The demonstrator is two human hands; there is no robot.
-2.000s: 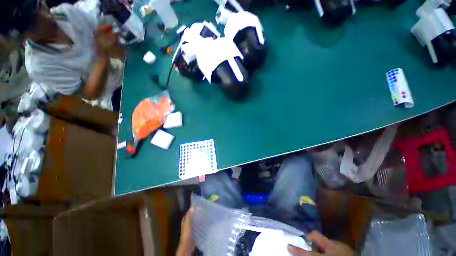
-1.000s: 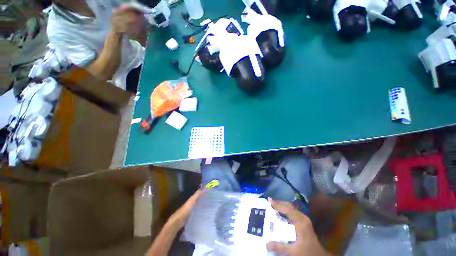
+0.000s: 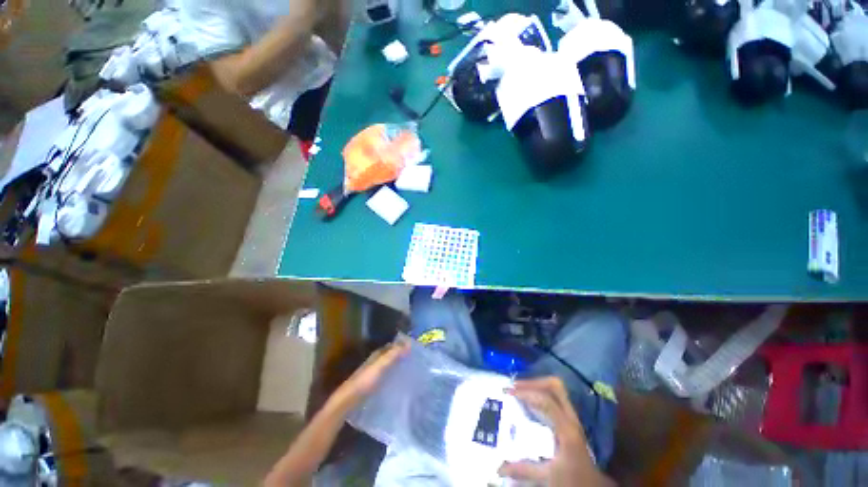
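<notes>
A white security camera [image 3: 525, 439] with a dark label lies over my lap, partly inside a clear ribbed air column bag [image 3: 404, 409]. A thin black cord runs from it over my right leg. My left hand [image 3: 366, 379] holds the bag at its left side. My right hand [image 3: 557, 428] grips the right end of the white shell, thumb and fingers on opposite edges. The black ball end is not clearly seen inside the bag.
Green table [image 3: 685, 209] ahead holds cameras [image 3: 547, 100], an orange parts bag [image 3: 376, 157], white pads, a sticker sheet [image 3: 442, 255] and a printed tube [image 3: 823, 245]. Open carton [image 3: 181, 366] at left; red stool [image 3: 785, 395] at right; a person's arm [image 3: 276, 57] at upper left.
The view has swung left, so the table things sit further right. The camera has turned so its labelled side shows, and my right hand has shifted its grip on the shell.
</notes>
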